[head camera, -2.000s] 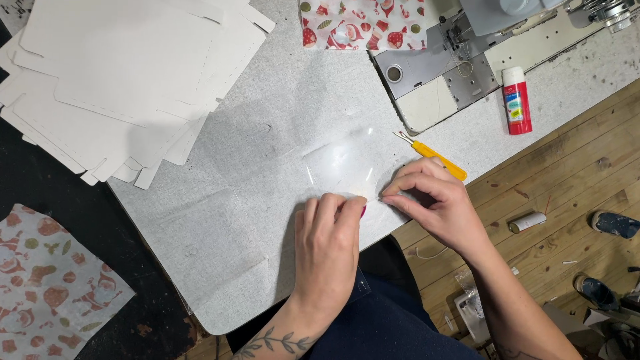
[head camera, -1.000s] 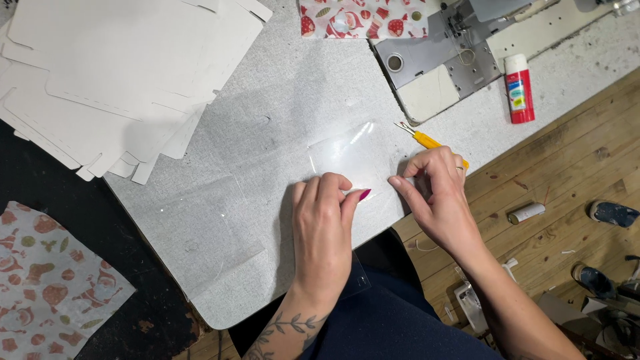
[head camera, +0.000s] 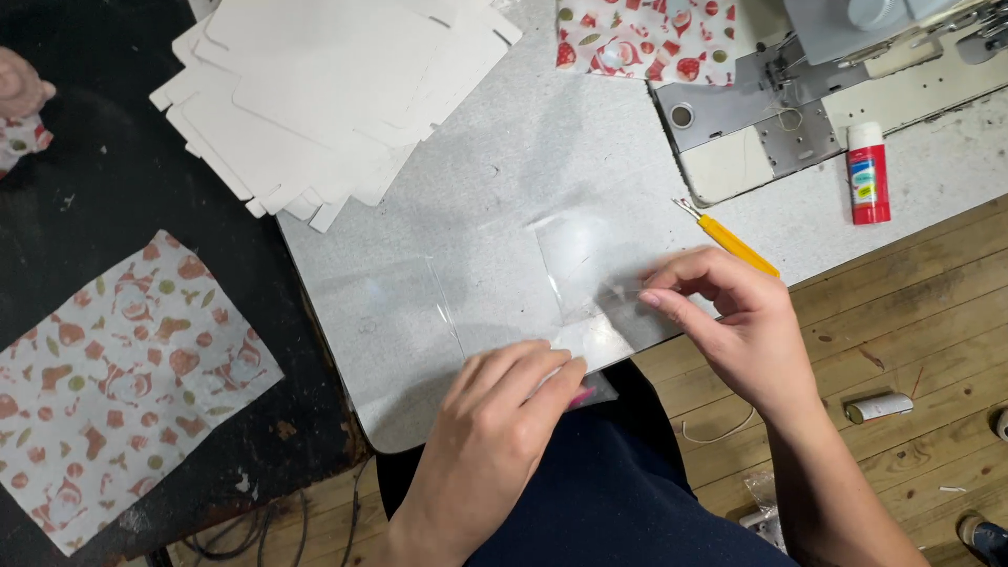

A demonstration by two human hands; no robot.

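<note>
A clear plastic sheet (head camera: 579,268) with creased edges lies at the front of the grey table, partly under my hands. My left hand (head camera: 508,409) grips its near part at the table's front edge, thumb below and fingers on top. My right hand (head camera: 728,315) pinches the sheet's right side between thumb and forefinger. Another clear sheet (head camera: 386,307) lies flat to the left. Just beyond my right hand is a seam ripper with a yellow handle (head camera: 736,244), its metal tip pointing away to the left.
White die-cut card blanks (head camera: 315,94) are piled at the back left. Printed fabric (head camera: 646,39) lies beside the sewing machine bed (head camera: 732,165); a glue stick (head camera: 868,173) stands out at the right. More printed fabric (head camera: 134,386) rests on the black surface. A person's hand (head camera: 24,87) shows far left.
My left hand has moved toward the table's front edge, and the gap between my hands has widened. Another person's hand has come into view at the far left.
</note>
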